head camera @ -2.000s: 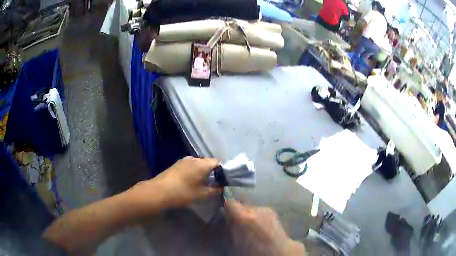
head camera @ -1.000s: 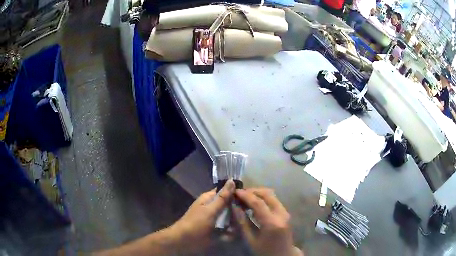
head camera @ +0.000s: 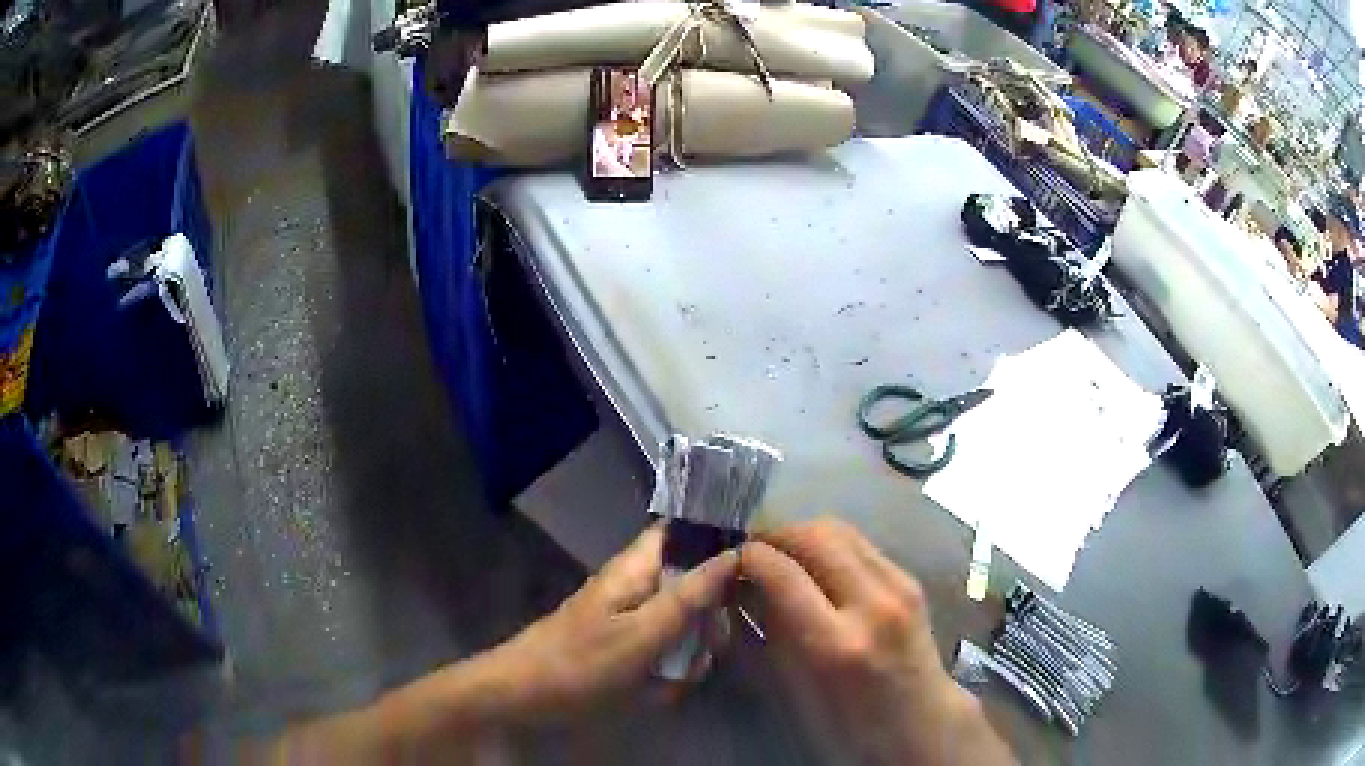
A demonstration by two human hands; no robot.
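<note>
A bundle of white-grey cut strips (head camera: 726, 476) stands upright above the table's left edge, with a dark band (head camera: 692, 545) around its middle. My left hand (head camera: 636, 614) holds the bundle from the left, its thumb at the band. My right hand (head camera: 846, 599) is at the band's right side, fingertips pinched together on it. The strips' lower end shows below my left thumb. What my right fingertips grip is mostly hidden.
A fanned pile of strips (head camera: 1057, 659), white paper (head camera: 1045, 449) and green-handled scissors (head camera: 916, 425) lie to the right. A phone (head camera: 621, 135) leans on beige rolls (head camera: 749, 115) at the back. Black bundles (head camera: 1043, 262) lie along the far edge. Blue crates (head camera: 127, 299) stand left.
Two seconds ago the bundle pointed right; it turned upright by one second ago. Now it is slightly further right, the band shows more plainly, and my right fingers are at its right side.
</note>
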